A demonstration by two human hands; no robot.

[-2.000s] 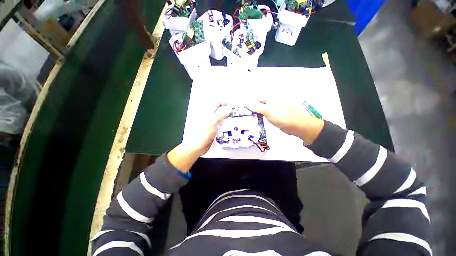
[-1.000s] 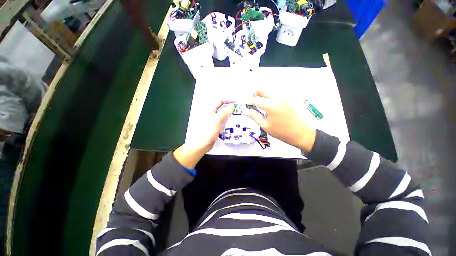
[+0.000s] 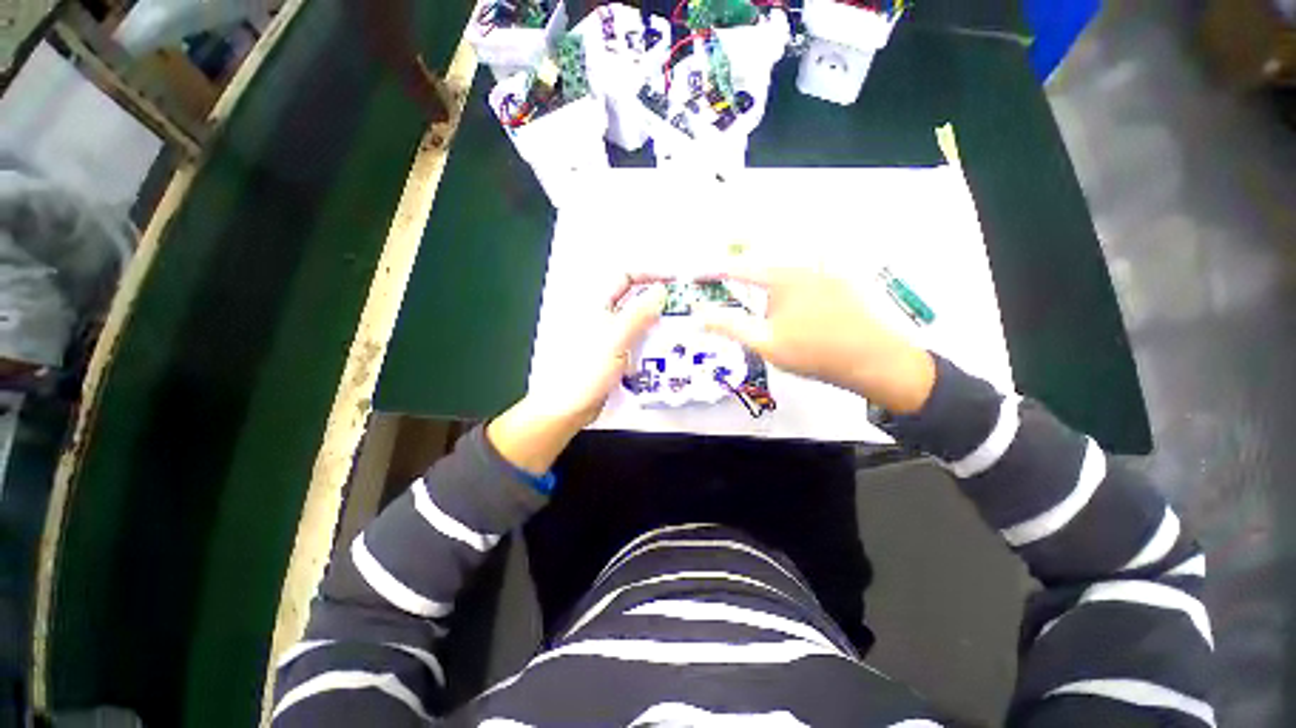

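The white plastic housing (image 3: 689, 373) with dark and purple spots lies on the white sheet in front of me. A narrow green circuit board (image 3: 697, 296) shows at its far edge, between my fingers. My left hand (image 3: 600, 353) holds the left side of the housing and board. My right hand (image 3: 796, 330) has its fingers on the right end of the green board, its palm over the housing's right edge. Dark and red lead wires (image 3: 756, 398) stick out at the housing's lower right. The green-handled screwdriver (image 3: 910, 297) lies on the sheet to the right. The fingertips are blurred.
Several part-assembled white housings (image 3: 625, 86) with boards and wires stand at the bench's far edge. The white sheet (image 3: 796, 213) lies on the dark green bench (image 3: 1052, 256). A green conveyor (image 3: 270, 285) with pale edging runs at left, with a person's grey sleeve (image 3: 57, 270) beyond. A blue bin (image 3: 1055, 34) is at far right.
The narrow green board has come into clearer view at the housing's far edge. My right hand moved off the far edge and back to the board. The view has shifted slightly.
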